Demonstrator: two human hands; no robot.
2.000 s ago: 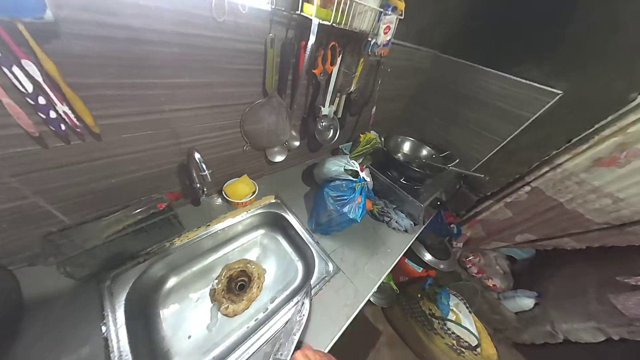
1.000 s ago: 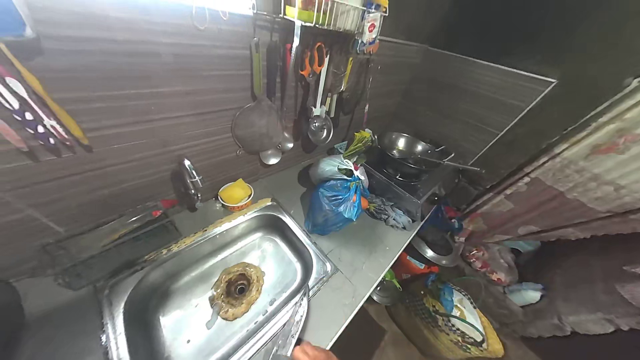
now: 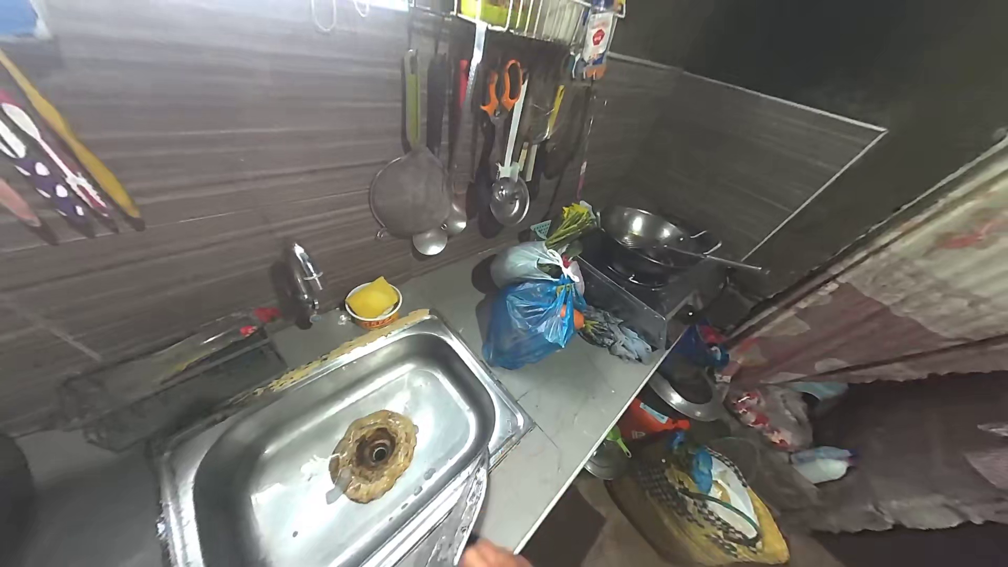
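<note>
Only a few fingers of one hand (image 3: 492,554) show at the bottom edge, by the counter's front edge and right of a stainless steel sink (image 3: 465,378); which hand this is, I cannot tell. Beside these fingers, a clear, shiny sheet-like thing (image 3: 461,512) lies over the sink's front rim; whether they grip it is hidden. Brown, crusty material rings the drain (image 3: 379,450). Behind the sink stand a metal faucet (image 3: 305,276) and a small bowl (image 3: 376,321) with a yellow sponge (image 3: 373,298). A tied blue plastic bag (image 3: 529,323) rests on the counter to the right.
A wok (image 3: 642,228) sits on a gas stove (image 3: 630,295) at the counter's far end. Ladles, a strainer (image 3: 409,193) and orange-handled scissors (image 3: 502,88) hang on the tiled wall. A clear rack (image 3: 189,370) stands left of the faucet. Below, right of the counter, is a yellow-rimmed basket (image 3: 756,543).
</note>
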